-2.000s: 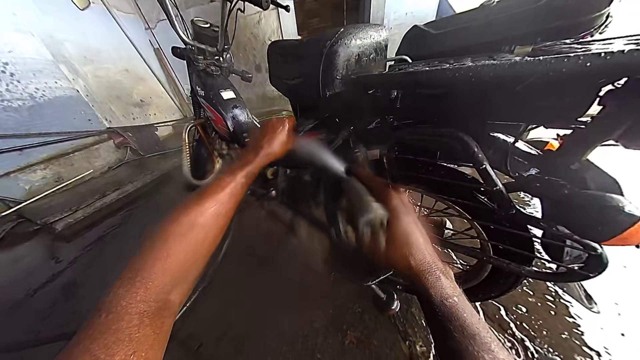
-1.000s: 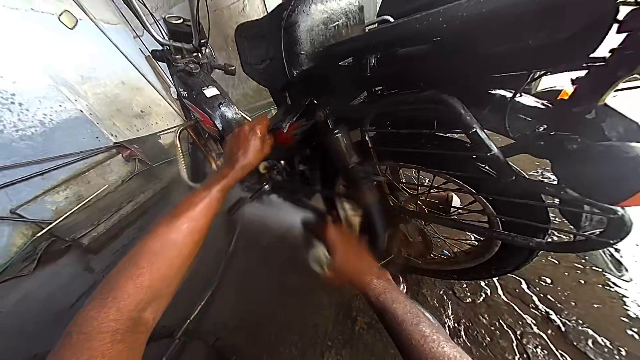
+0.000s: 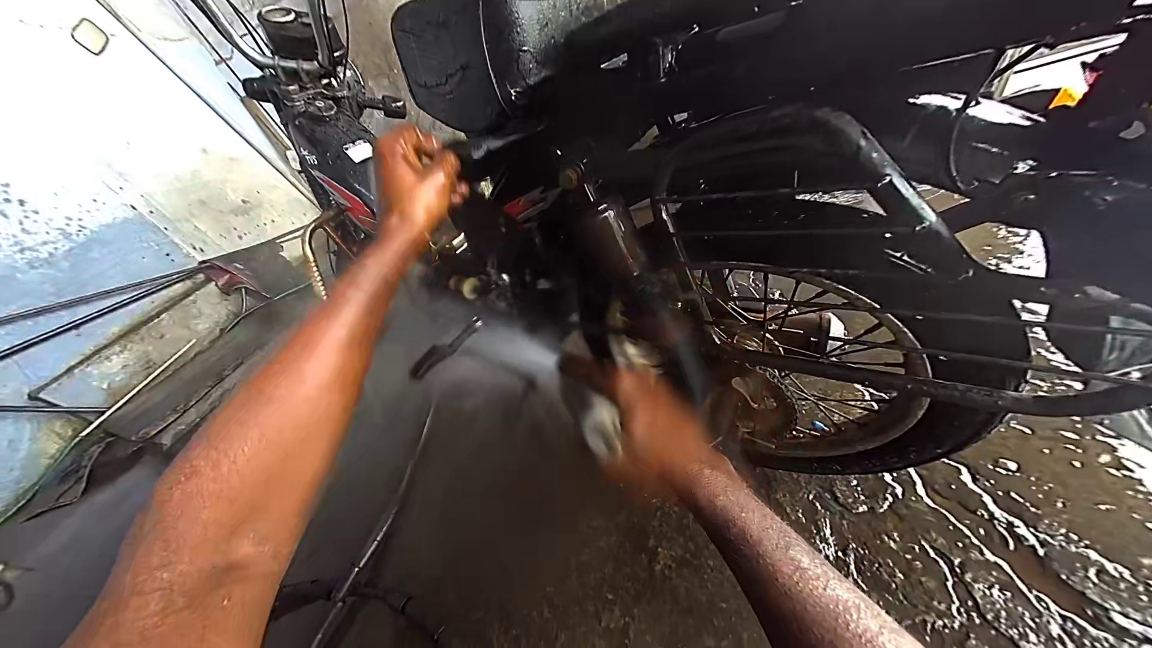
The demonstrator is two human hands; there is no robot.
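A wet black motorcycle [image 3: 774,180] fills the upper right of the head view, with its spoked rear wheel [image 3: 810,360] beneath a tubular side guard [image 3: 900,198]. My right hand [image 3: 652,427] is closed on a blurred spray gun [image 3: 598,418] in front of the wheel; a white jet of water leaves it toward the left, past the foot peg [image 3: 447,348]. Beside the front edge of the seat [image 3: 450,67], my left hand [image 3: 416,180] is raised with its fingers curled. Whether it holds or touches something cannot be made out. The fuel tank [image 3: 328,153] lies just left of it.
A dark hose [image 3: 378,540] runs over the wet ground at the bottom. At the left, a blue and white wall [image 3: 108,198] has cables [image 3: 99,306] and dark sheeting [image 3: 180,387] along its base. Water runs over the floor [image 3: 972,540] at the lower right.
The spray gun in my right hand has moved lower on the motorcycle, and its jet now passes below the engine. My left hand has come up away from the area by the tank and engine.
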